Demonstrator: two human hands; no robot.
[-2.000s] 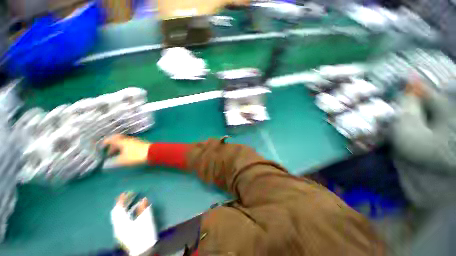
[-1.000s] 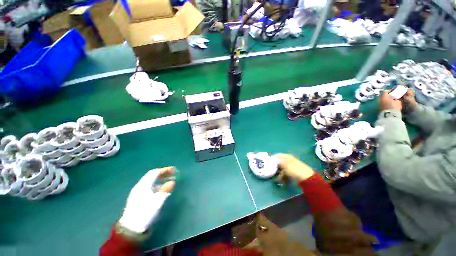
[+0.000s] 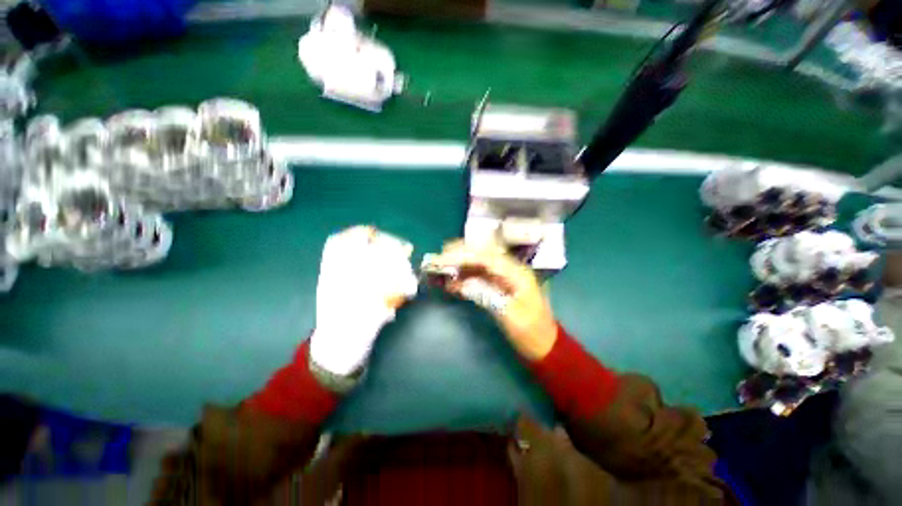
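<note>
My right hand (image 3: 509, 292), bare, is in front of the screw feeder (image 3: 527, 163) with its fingers curled round a small piece, white with dark and brownish parts (image 3: 465, 280); blur and the fingers hide most of it. My left hand (image 3: 361, 292), in a white glove, is just left of it with bent fingers; I cannot tell if it holds anything. The black electric screwdriver (image 3: 638, 109) hangs tilted behind the feeder's right side.
Stacked white shells (image 3: 138, 163) stand in rows at left. Subassemblies with dark undersides (image 3: 811, 296) stand in rows at right. A white bundle (image 3: 346, 61) lies on the far belt. A blue bin (image 3: 119, 20) is at far left. A grey sleeve (image 3: 868, 415) shows at the right edge.
The view has shifted. My right hand has moved from the right towards the middle with a piece, close to my left hand. The screwdriver went from upright to tilted.
</note>
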